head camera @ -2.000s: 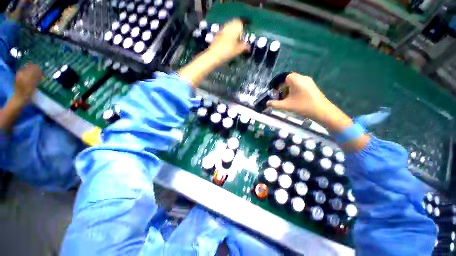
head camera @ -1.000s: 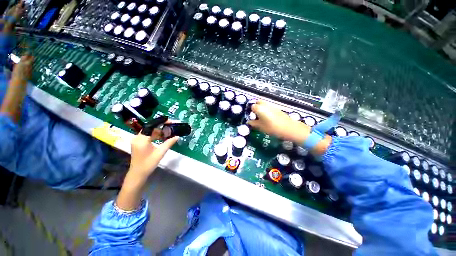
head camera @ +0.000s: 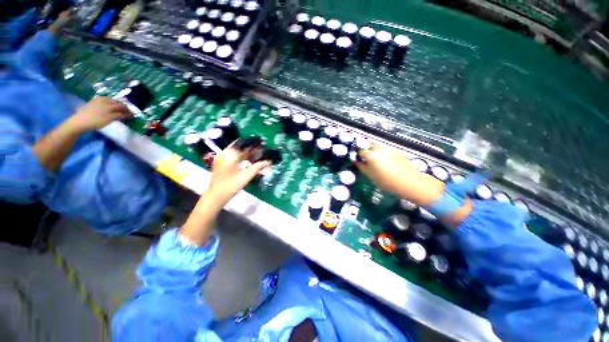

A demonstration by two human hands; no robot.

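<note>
My left hand (head camera: 232,167), palm up, holds black capacitors (head camera: 252,148) above the front part of a green circuit board (head camera: 284,190). The capacitors in it are blurred, so their number cannot be told. My right hand (head camera: 380,167), with a blue wrist band, has its fingertips at the right end of the board's back rows of white-topped capacitors (head camera: 325,143). It seems to grip one capacitor there, partly hidden by the fingers. Three capacitors stand near the front (head camera: 340,194), beside an orange-copper ring part (head camera: 330,221). A second ring part (head camera: 386,242) sits to the right.
A clear tray (head camera: 374,90) behind the boards holds capacitors at its back left. A fuller dark-edged tray (head camera: 215,48) stands left of it. The metal rail (head camera: 294,242) runs in front, with a yellow patch (head camera: 172,167). Another person's hand (head camera: 101,113) is at the left board.
Since two seconds ago, both hands have come from the clear tray to the boards. Over the last second the view has shifted, and the hands have stayed near the same board areas.
</note>
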